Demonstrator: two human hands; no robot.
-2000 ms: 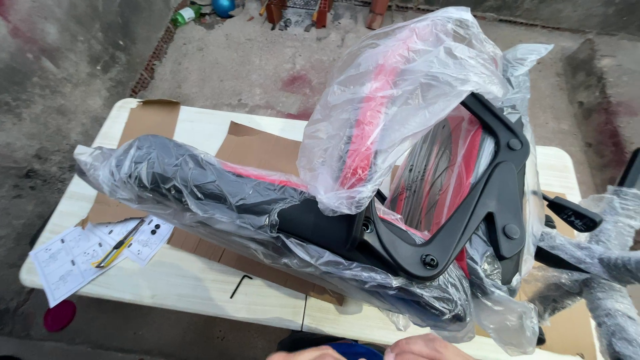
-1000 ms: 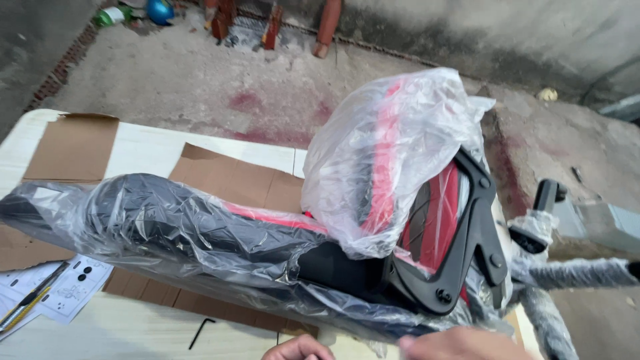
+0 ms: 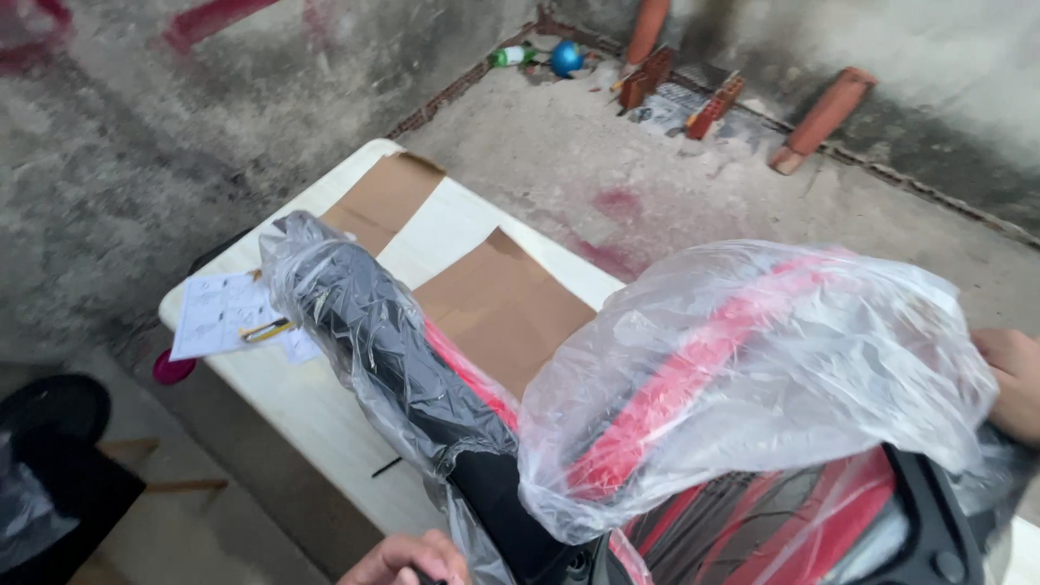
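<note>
A black and red chair (image 3: 520, 504), partly wrapped in clear plastic, lies on the white table. Its long black padded section (image 3: 349, 313) points to the upper left, and a bagged red-edged part (image 3: 691, 374) rises nearer the right. At the right edge, my right hand (image 3: 1011, 382) grips the wrapped chair beside the bag; its fingertips are partly hidden. My left hand (image 3: 410, 561), cut off by the bottom edge, is curled around a small black object (image 3: 429, 575) left of the chair. The black armrest frame (image 3: 934, 520) is at the lower right. A black hex key (image 3: 386, 467) lies on the table.
Brown cardboard (image 3: 504, 313) lies under and behind the chair. A printed instruction sheet (image 3: 219, 313) and a yellow utility knife (image 3: 266, 330) are at the table's left end. A black wheel-like object (image 3: 57, 418) is on the lower left. Bricks, a blue ball (image 3: 566, 58) and concrete walls stand beyond.
My right hand has moved from the near side of the chair to its far right side. The chair now lies at a different angle in view, and the view has swung left.
</note>
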